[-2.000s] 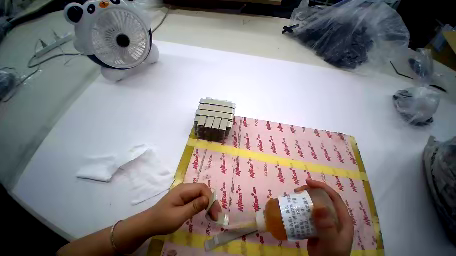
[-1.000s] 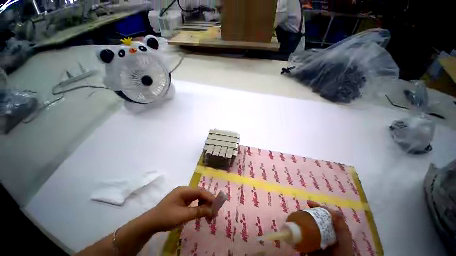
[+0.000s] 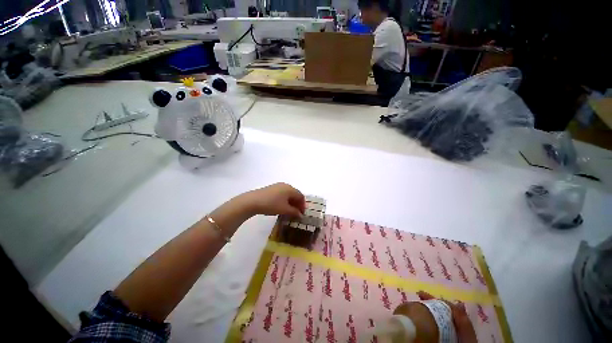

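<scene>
My left hand (image 3: 285, 200) reaches over the stack of grey-beige folded tabs (image 3: 314, 209) at the far left corner of the board. Its fingertips are together at the stack's top left side and hide part of it; whether they still pinch a tab cannot be seen. My right hand (image 3: 462, 325), cut off by the bottom edge, holds the glue bottle (image 3: 424, 320) with amber liquid and a white label. The bottle is tilted, its pale blurred nozzle pointing left over the pink printed board (image 3: 362, 289) with yellow tape.
A white panda-shaped fan (image 3: 201, 124) stands at the back left, a power strip (image 3: 121, 119) beyond it. Clear bags of dark pieces (image 3: 456, 130) lie at the back and right (image 3: 555, 201). A blurred white cloth (image 3: 208, 285) is under my left forearm. A person (image 3: 390, 50) is behind.
My left hand has moved from the near part of the board, where it held a folded tab, up to the stack. The bottle has stayed in my right hand. The view has tilted up.
</scene>
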